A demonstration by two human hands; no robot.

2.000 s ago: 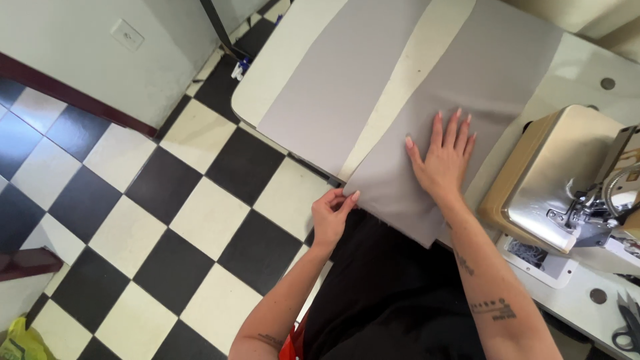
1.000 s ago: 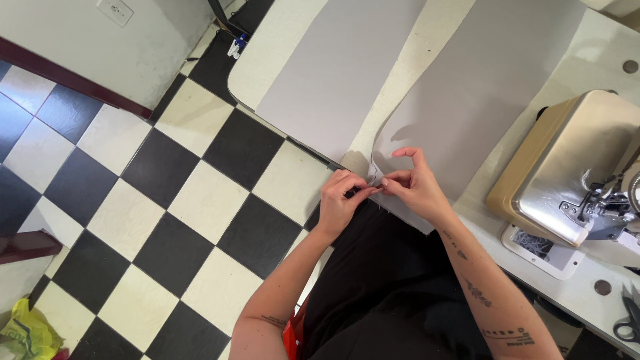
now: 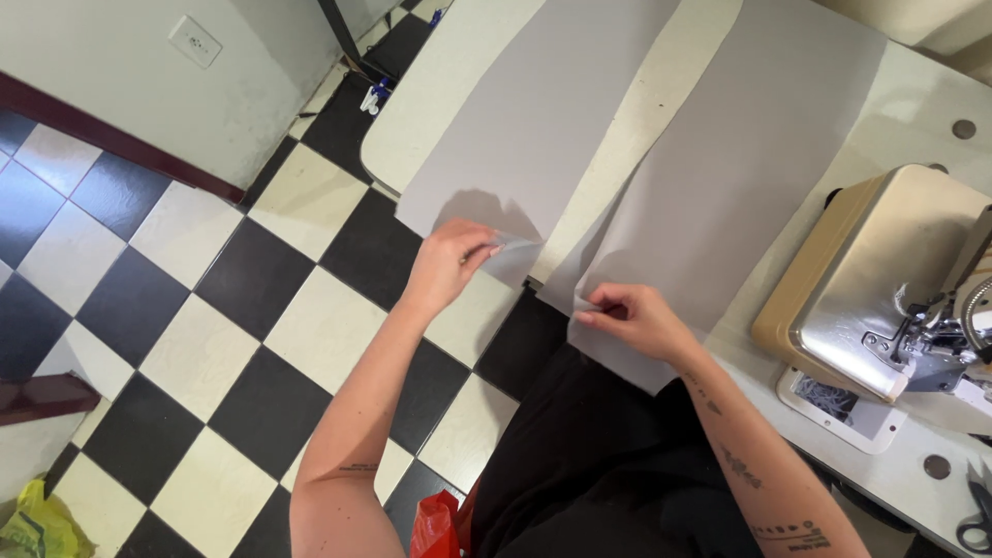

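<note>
Two grey fabric panels lie on the white table (image 3: 666, 101), a strip of tabletop showing between them. My left hand (image 3: 457, 260) pinches the lower edge of the left fabric panel (image 3: 542, 108) near its inner corner, which hangs past the table's edge. At the lower left edge of the right fabric panel (image 3: 744, 163), my right hand (image 3: 632, 318) holds a fold between thumb and fingers. The lower end of that panel hangs over the table edge above my dark clothing.
A sewing machine (image 3: 860, 279) with a metal top stands at the right, thread scraps beside its base. Black scissors (image 3: 976, 511) lie at the lower right. A red plastic bag (image 3: 435, 527) is by my lap, a yellow-green bag (image 3: 43, 527) on the checkered floor.
My hands, together at the right panel's corner one second ago, have moved apart. The left has taken hold of the left panel's edge, and the right panel's edge is now folded up.
</note>
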